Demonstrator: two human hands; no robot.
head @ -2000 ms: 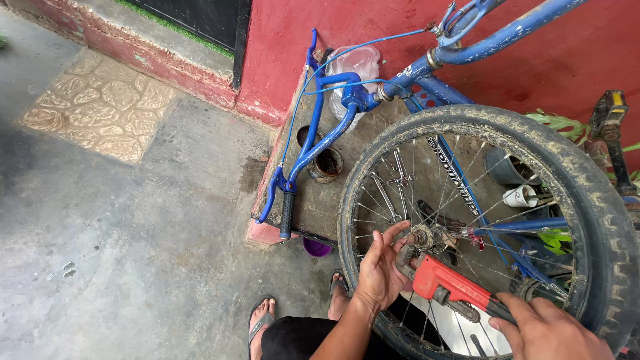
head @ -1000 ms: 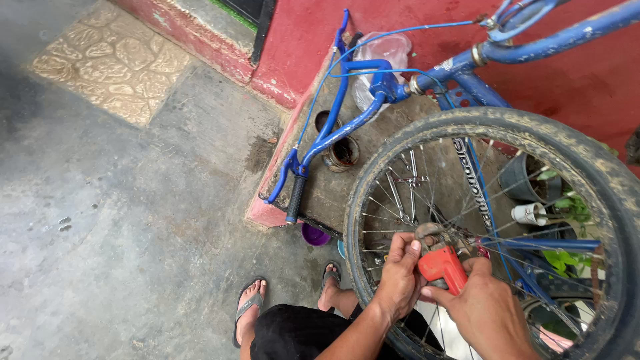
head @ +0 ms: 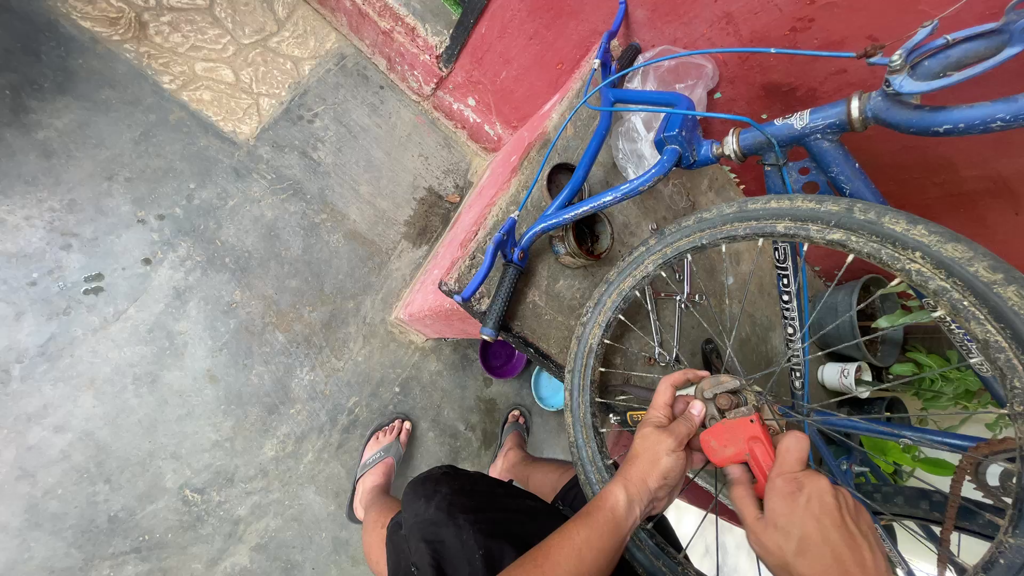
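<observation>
A bicycle wheel with a muddy tyre [head: 596,336] fills the right side, mounted on an upturned or tilted blue bicycle frame [head: 848,172]. At its hub, a red pipe wrench [head: 740,448] sits with its metal jaws around or against the axle nut [head: 726,402]. My left hand [head: 660,448] is at the jaw end of the wrench, thumb and fingers pinched close to the hub. My right hand [head: 808,500] grips the red wrench from the right; its handle is mostly hidden by the hand. Behind the spokes, several metal spanners [head: 677,316] lie on the concrete ledge.
Blue handlebars [head: 608,192] with a black grip [head: 502,300] extend over the pink-edged ledge [head: 448,280]. Two tins [head: 582,240] and a clear plastic bag [head: 664,88] rest there. Purple [head: 502,360] and light-blue [head: 548,390] bowls lie below. Potted plants [head: 860,324] stand behind the wheel.
Two seconds ago the wrench lay lengthwise towards the lower right, with my right hand far down its handle. Since then my right hand has come in close to the hub, and the wrench is turned.
</observation>
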